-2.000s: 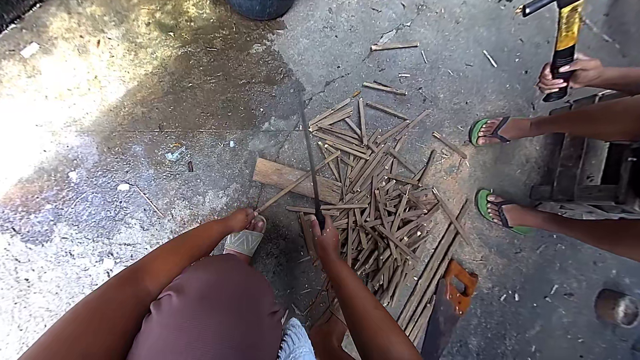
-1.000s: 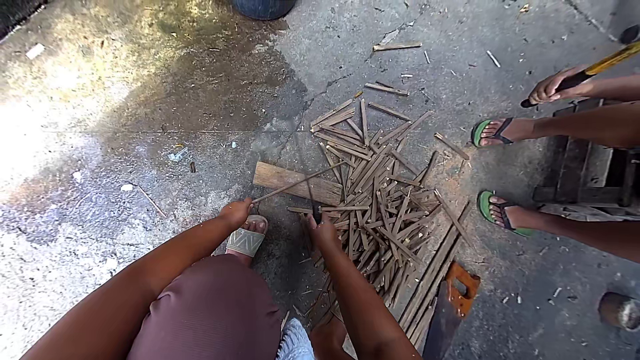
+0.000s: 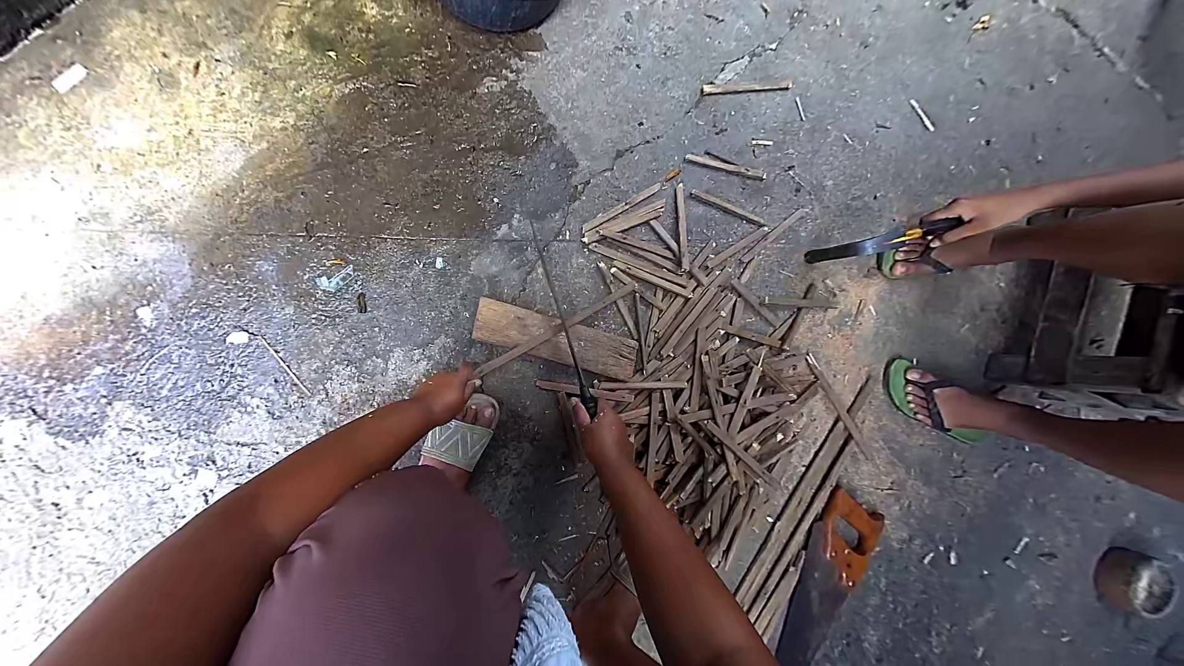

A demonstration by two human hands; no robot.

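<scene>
My left hand (image 3: 448, 394) is closed around the lower end of a thin wooden stick (image 3: 555, 330), which slants up to the right above a flat wooden board (image 3: 518, 326). My right hand (image 3: 605, 431) grips the dark handle of a long thin blade (image 3: 561, 305); from this view the blade crosses the stick, and whether they touch cannot be told. Just right of the board lies a large heap of short wooden sticks (image 3: 712, 370). Below the heap are several longer wooden strips (image 3: 801, 499).
A handsaw (image 3: 844, 546) with an orange handle lies right of the strips. Opposite sits a person in green sandals, whose hand (image 3: 990, 215) holds a black-and-yellow tool (image 3: 860, 248). A metal cylinder (image 3: 1134, 583) is at lower right, a dark bucket (image 3: 504, 11) at top.
The stick in my left hand and the blade have shifted slightly against each other. The other person's hand has moved down, and their tool now points left, low near their foot.
</scene>
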